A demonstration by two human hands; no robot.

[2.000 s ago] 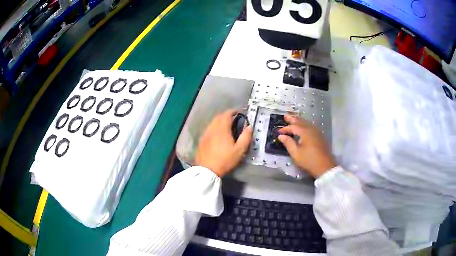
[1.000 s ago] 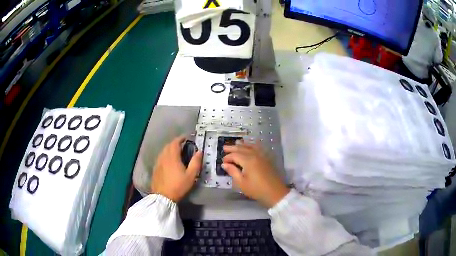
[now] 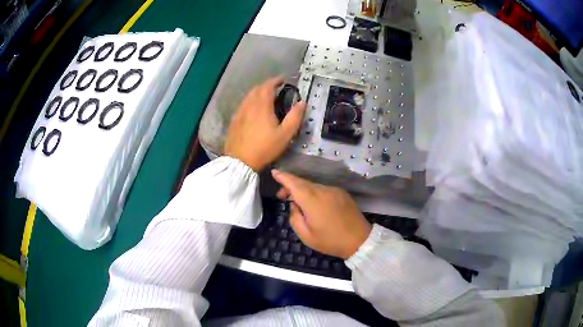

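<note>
My left hand (image 3: 261, 124) rests over the grey base slab (image 3: 236, 80) and holds a dark ring (image 3: 287, 101) between thumb and fingers. The black marking fixture (image 3: 344, 114) lies on the perforated work plate (image 3: 390, 108), right of that hand. A circular outline shows in its seat; I cannot tell if a ring sits there. My right hand (image 3: 326, 214) is over the keyboard (image 3: 272, 235), with the index finger stretched out and the other fingers curled. It shows nothing in its grip.
The left tray stack (image 3: 89, 182) bears rows of dark rings. The taller right tray stack (image 3: 505, 134) stands beside the plate. Behind the plate are two black spare blocks (image 3: 397, 43) and a loose ring (image 3: 335, 22). Green floor lies beyond the bench's left edge.
My right hand has left the fixture and moved toward me over the keyboard, uncovering the black block. My left hand still holds its ring by the plate. The view has shifted downward.
</note>
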